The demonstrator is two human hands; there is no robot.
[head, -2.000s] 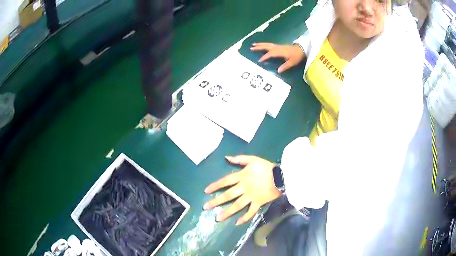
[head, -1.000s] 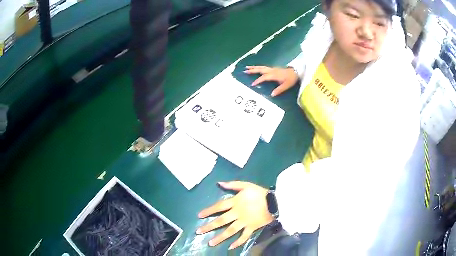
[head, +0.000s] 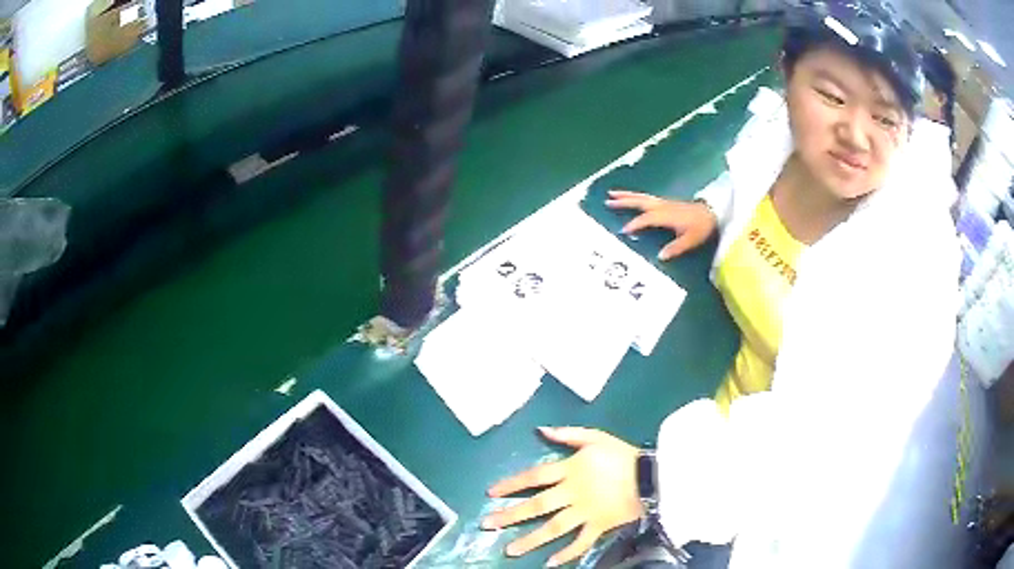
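Neither of my hands is in view. A shallow white-rimmed box (head: pixel 389 465) lies in front of me at the lower left, filled with thin black pieces (head: pixel 317 500). White coiled cables (head: pixel 161 556) show beside it, cut off by the bottom edge. Flat white sheets (head: pixel 567 317) with small dark printed marks overlap on the green bench. A plain white sheet (head: pixel 478 372) lies at their near end.
A person (head: pixel 845 333) in a white smock and yellow top sits at the right, both hands flat on the bench. A dark wrapped post (head: pixel 428 156) stands by the green conveyor belt (head: pixel 222 300). White boxes (head: pixel 573 22) are on the far side. A crumpled clear bag (head: pixel 28 245) lies at the left.
The camera view has shifted, so the post and sheets show further right and white boxes appear at the top. The other person's hands stay on the bench.
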